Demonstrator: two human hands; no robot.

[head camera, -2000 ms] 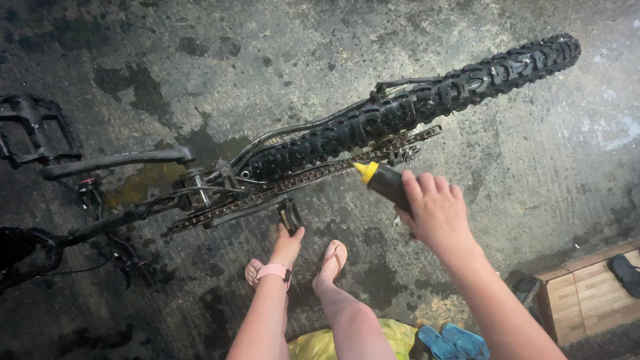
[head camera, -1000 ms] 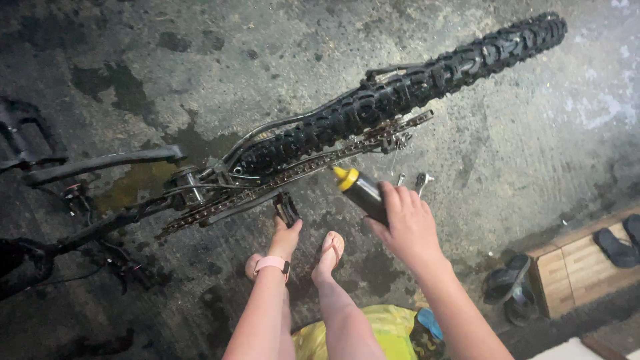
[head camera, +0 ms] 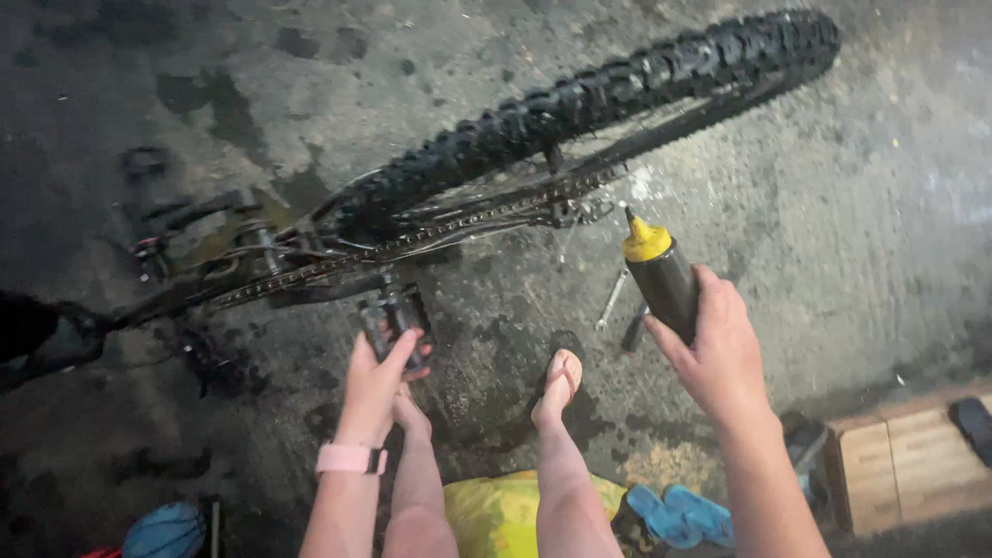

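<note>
My left hand grips a black bicycle pedal on its crank arm. A black squeeze bottle with a yellow nozzle cap is held in my right hand, its tip pointing up and left, apart from the bike. The bicycle chain runs from the chainring at left to the rear derailleur, left of the bottle tip. Beyond the chain stands the knobby rear tire. The far crank area is blurred.
On the stained concrete floor lie a combination wrench and a dark-handled tool. Blue slippers and yellow fabric are near my legs. A wooden platform stands at right, a blue ball at lower left.
The bottle in my right hand has moved away from the chain, back to the right. My left hand and the pedal have shifted, and the far crank has swung out of its earlier position.
</note>
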